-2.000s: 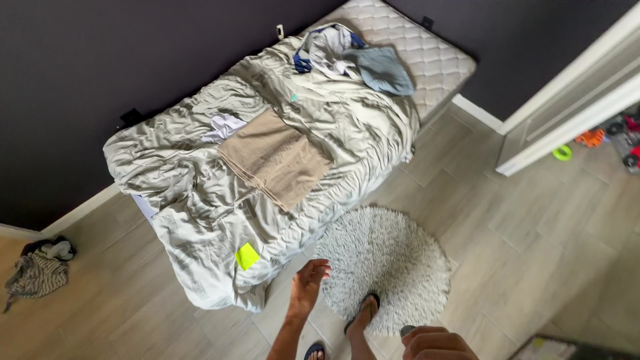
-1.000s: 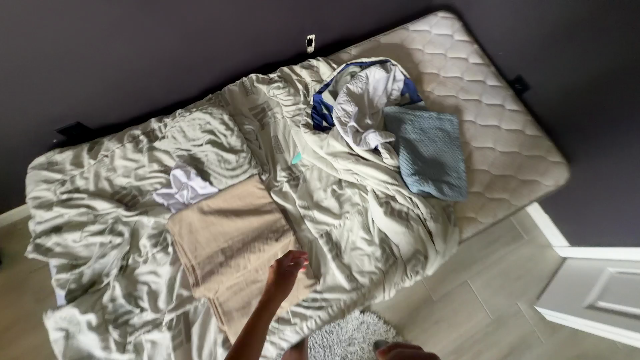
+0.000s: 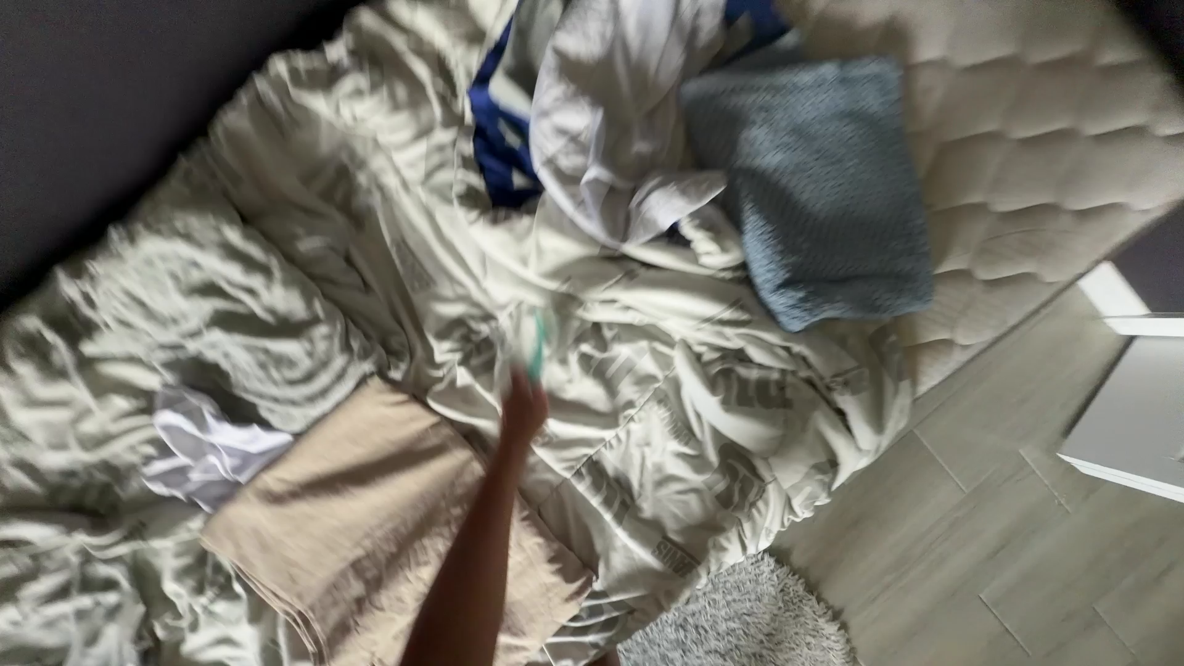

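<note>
My left hand [image 3: 524, 405], blurred, reaches over the rumpled pale green bedding [image 3: 638, 398]. Its fingertips meet a small teal-edged item [image 3: 538, 344]; whether they grip it is unclear. Below and left of the hand lies a folded beige cloth [image 3: 351, 518], partly behind my forearm. A crumpled white cloth [image 3: 208, 449] sits beside its upper left edge. Farther up, a folded blue-grey textured blanket [image 3: 819, 185] rests against a bunched white fabric [image 3: 601, 120] with blue patterned parts [image 3: 504, 148]. My right hand is out of view.
The quilted mattress [image 3: 1045, 157] shows bare at the upper right. A dark wall [image 3: 111, 102] runs along the bed's upper left side. Beside the bed are a shaggy grey rug [image 3: 754, 620], wood-look floor tiles [image 3: 962, 536] and a white panel [image 3: 1133, 416] at the right edge.
My left hand has moved from over the beige cloth to the teal-edged item on the bedding. My right hand has left the view, which is now closer over the bed.
</note>
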